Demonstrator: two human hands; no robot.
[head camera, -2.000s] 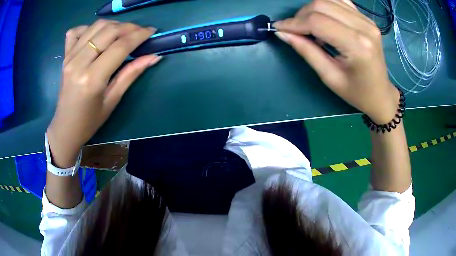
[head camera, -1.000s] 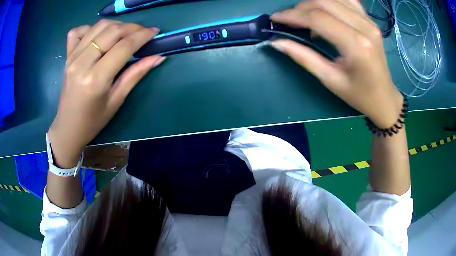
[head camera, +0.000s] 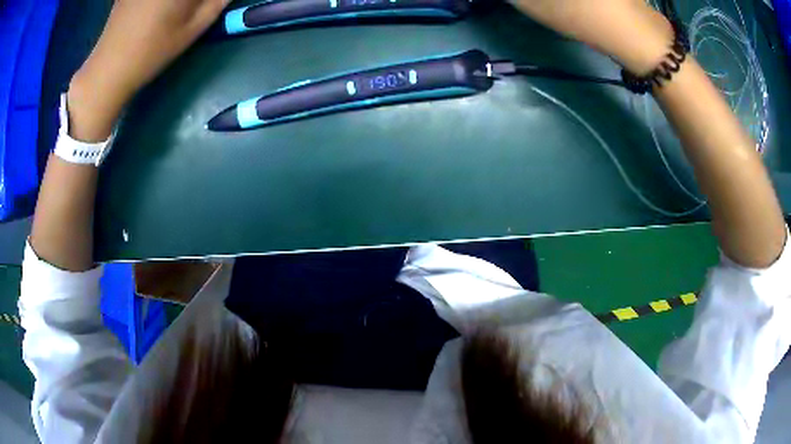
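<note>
A black and light-blue 3D pen (head camera: 356, 91) lies on the green bench, tip to the left, its display lit with 190. A black power cable (head camera: 564, 76) enters its rear end. A second 3D pen (head camera: 347, 12) lies behind it at the top edge, partly cut off, its display also lit. My left hand (head camera: 178, 17) is at the top left near the second pen's tip, fingers cut off by the edge. My right hand (head camera: 581, 22) is at the top right near that pen's rear, fingers also out of the picture. What either hand holds is hidden.
A clear filament (head camera: 598, 139) runs from behind the near pen to loose coils (head camera: 724, 52) at bench right. A blue tray (head camera: 22, 95) stands at far left. Below the bench are a blue bin (head camera: 130, 316) and a brown cardboard box (head camera: 173, 279).
Both hands have left the near pen and moved up to the second one. The near pen now lies lower in view with its cable and a filament strand behind it.
</note>
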